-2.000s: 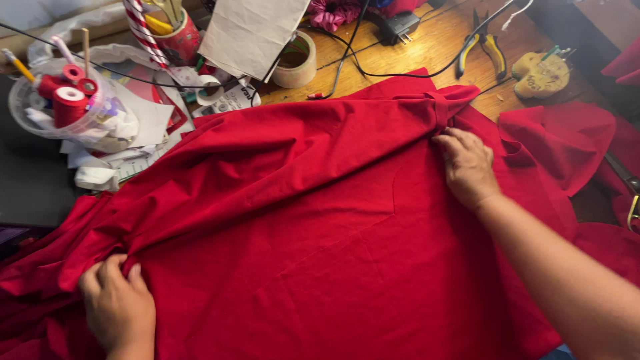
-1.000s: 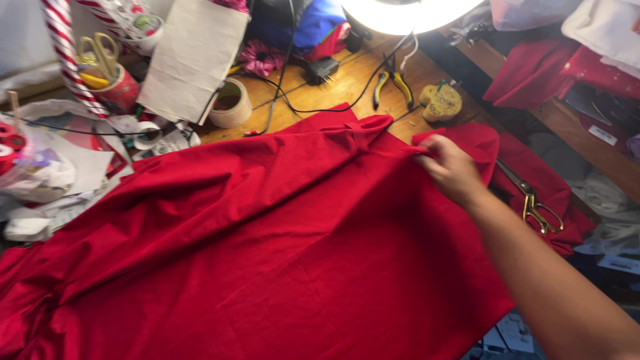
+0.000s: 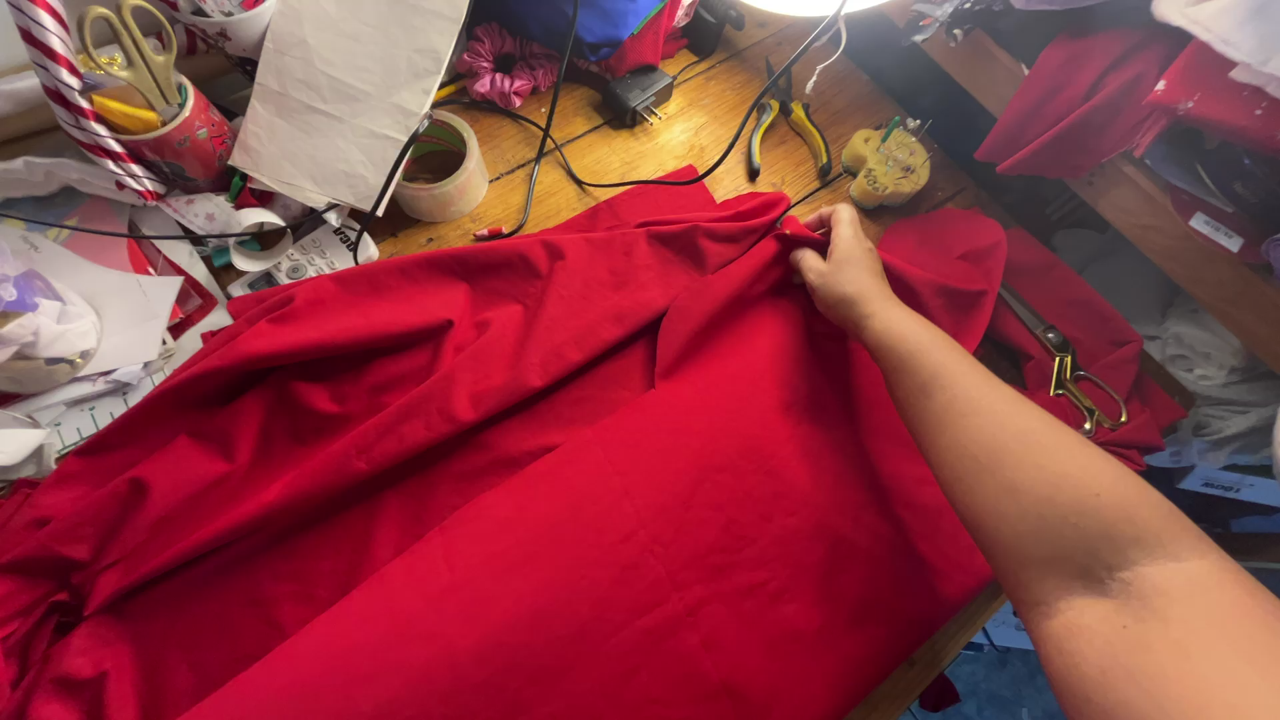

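Red fabric [image 3: 640, 520] lies in loose folds over most of the wooden table. My right hand [image 3: 843, 268] pinches a bunched edge of it near the far side, just below a yellow pincushion [image 3: 886, 168] stuck with pins. Yellow-and-black pliers [image 3: 790, 125] lie beyond the hand. Gold-handled fabric scissors [image 3: 1068, 370] rest on more red cloth to the right of my forearm. My left hand is outside the view.
At the far left stand a red cup [image 3: 190, 135] holding scissors, a striped candy-cane stick [image 3: 80, 95] and paper scraps. A tape roll [image 3: 442, 168], a black power adapter [image 3: 637, 95], a pink scrunchie [image 3: 508, 66] and black cables lie along the back. A lamp [image 3: 815, 3] glows above.
The view has swung to the right. My left hand, on the cloth two seconds ago, has gone out of view. My right hand still grips the edge, and the near fabric now lies in a broad diagonal fold.
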